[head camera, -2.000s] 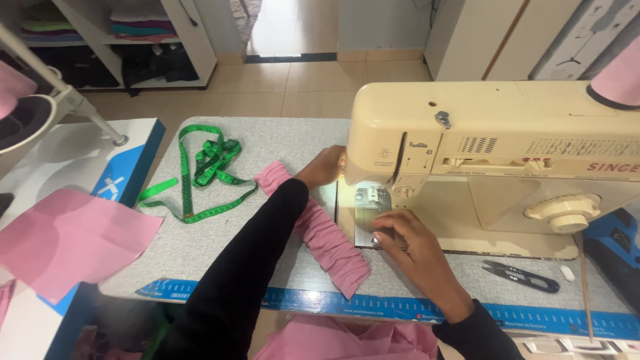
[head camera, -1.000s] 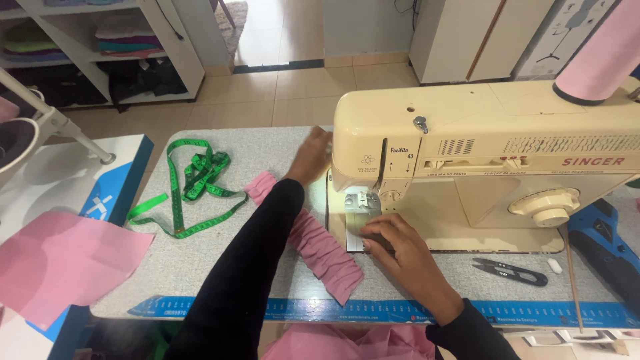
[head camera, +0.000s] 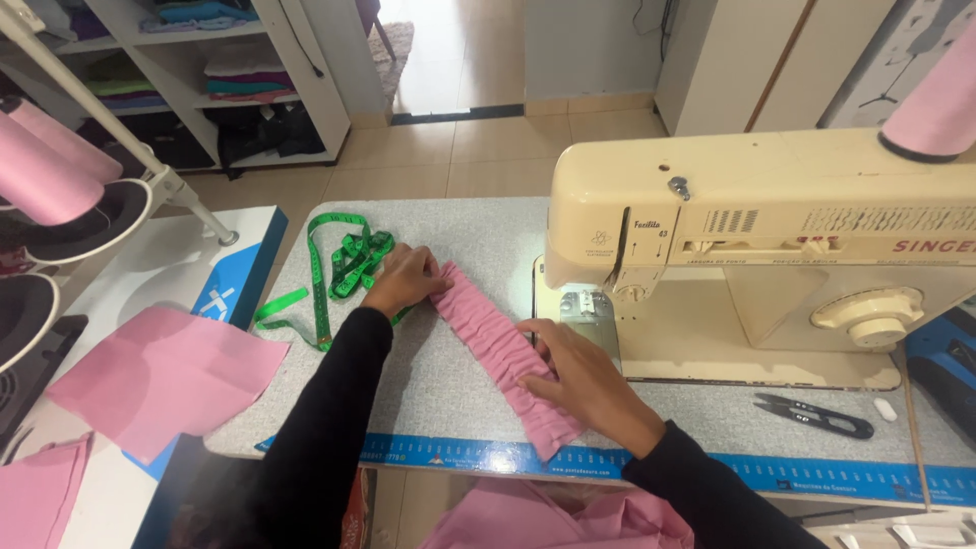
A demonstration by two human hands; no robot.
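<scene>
A gathered pink fabric strip (head camera: 496, 343) lies slantwise on the grey tabletop, left of the cream Singer sewing machine (head camera: 640, 206). My left hand (head camera: 404, 280) pinches its upper end between thumb and fingers, close to a loosely heaped green tape measure (head camera: 354, 263). My right hand (head camera: 568, 374) rests on the strip's lower right edge with thumb and fingers spread; whether it grips the cloth, I cannot tell. The presser foot (head camera: 587, 303) and needle plate stand just beyond my right fingers. More pink fabric (head camera: 557, 518) hangs below the table's front edge.
Black thread snips (head camera: 814, 416) and a small white piece (head camera: 884, 409) lie right of my right hand. A blue printed ruler strip (head camera: 762, 473) runs along the front edge. At left, a white table (head camera: 236, 267) holds flat pink fabric (head camera: 168, 374) beside thread cones (head camera: 46, 168).
My left hand has moved from beside the machine's head down-left to the strip's upper end. My right hand has left the needle plate area and moved left onto the strip.
</scene>
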